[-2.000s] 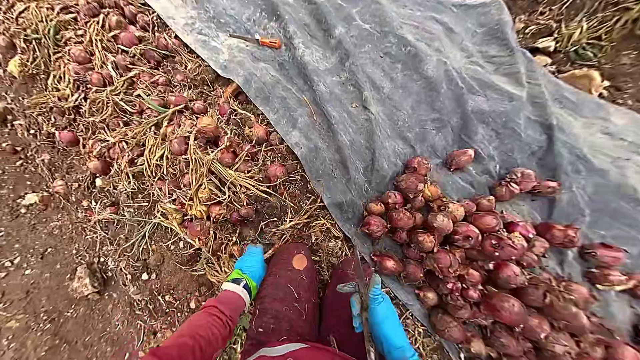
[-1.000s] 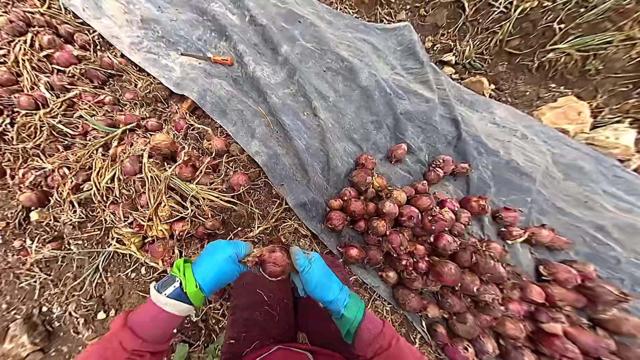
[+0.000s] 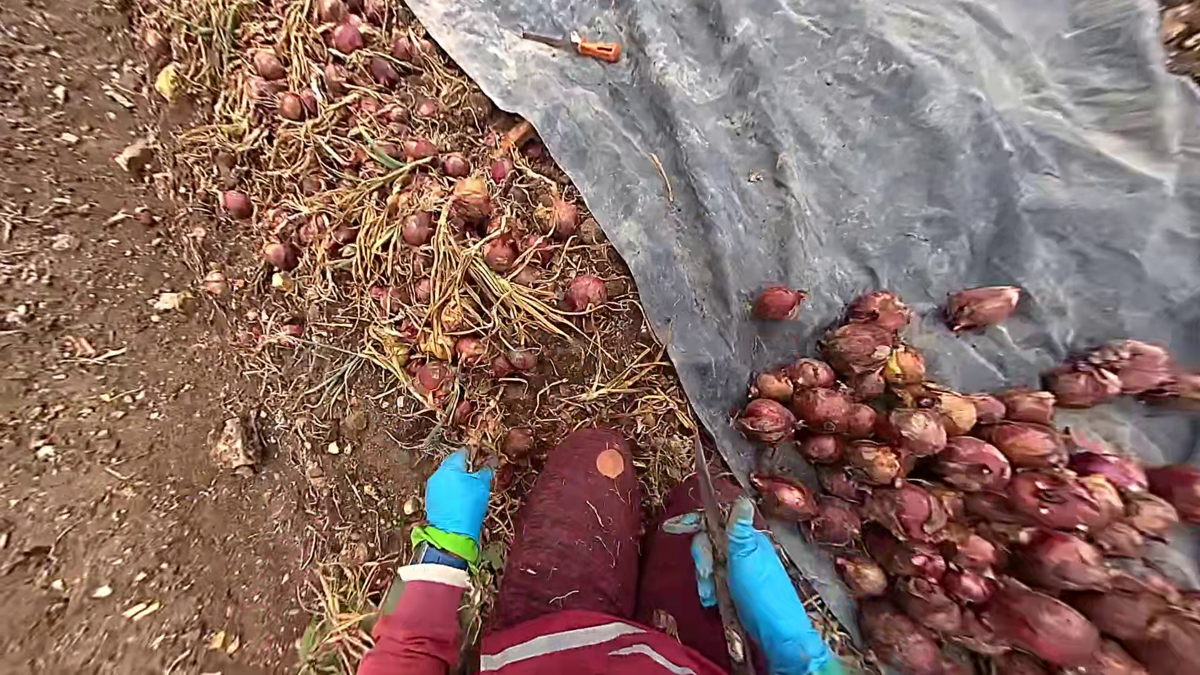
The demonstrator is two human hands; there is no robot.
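My left hand (image 3: 459,494), in a blue glove, is low at the near edge of the unsorted red onions (image 3: 431,377) and their dry stalks. Its fingers are bent down at the stalks; whether they grip anything is hidden. By my right thigh, my right hand (image 3: 745,572), also gloved in blue, holds a long, narrow, dark metal tool (image 3: 714,530) pointing forward. To its right, a heap of red onions with short tops (image 3: 975,464) lies on the grey plastic sheet (image 3: 844,159).
An orange-handled knife (image 3: 596,49) lies on the sheet near its far left edge. Another orange object (image 3: 517,136) is beside that edge among the stalks. Bare soil with small stones (image 3: 141,450) is at left. My knees are between my hands.
A second ago both hands were together at an onion over my lap. They have since parted, my left hand to the stalks on the ground, and the onion is no longer between them.
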